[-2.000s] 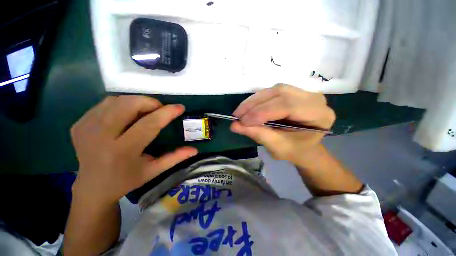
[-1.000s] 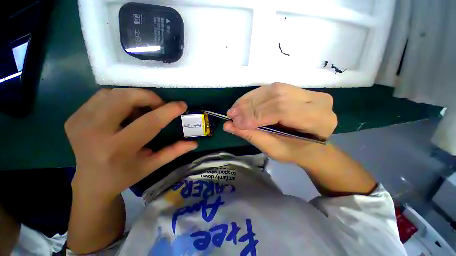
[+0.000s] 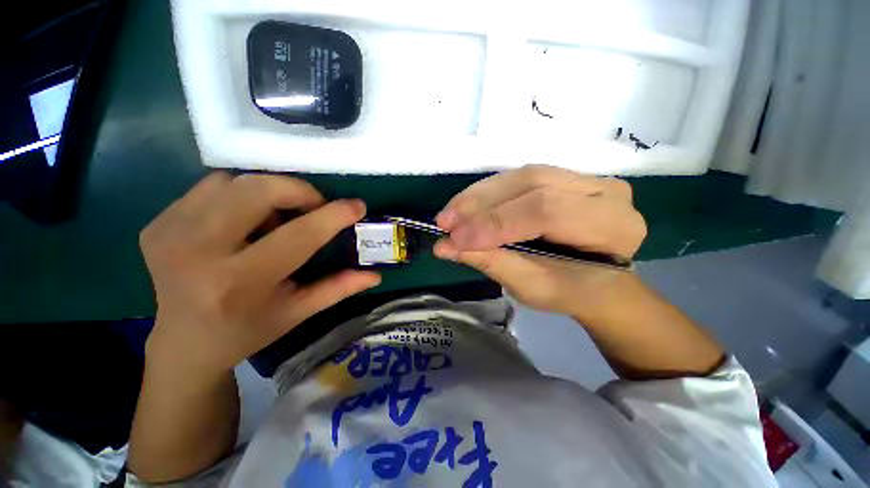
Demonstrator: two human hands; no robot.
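Note:
The open watch housing [image 3: 412, 250] is a small dark shell on the green bench, close to its near edge. A silver-white battery [image 3: 377, 244] with a yellow end strip lies in it. My left hand [image 3: 238, 267] holds the housing from the left, index finger at its far corner and thumb at its near corner. My right hand [image 3: 539, 233] holds the thin tweezers [image 3: 563, 255] like a pen. Their tip is at the far edge of the housing, by the yellow end; exactly what it touches cannot be told.
A white foam tray [image 3: 458, 155] lies beyond my hands, with a closed black watch unit [image 3: 305, 76] and dark scraps [image 3: 636, 141] in it. A glossy black slab [image 3: 48, 114] is at the far left. White foam [image 3: 811, 124] stands at the right.
The view has shifted slightly. My left hand's fingers still frame the housing. The tweezers stay at its far edge, with my right hand only slightly moved.

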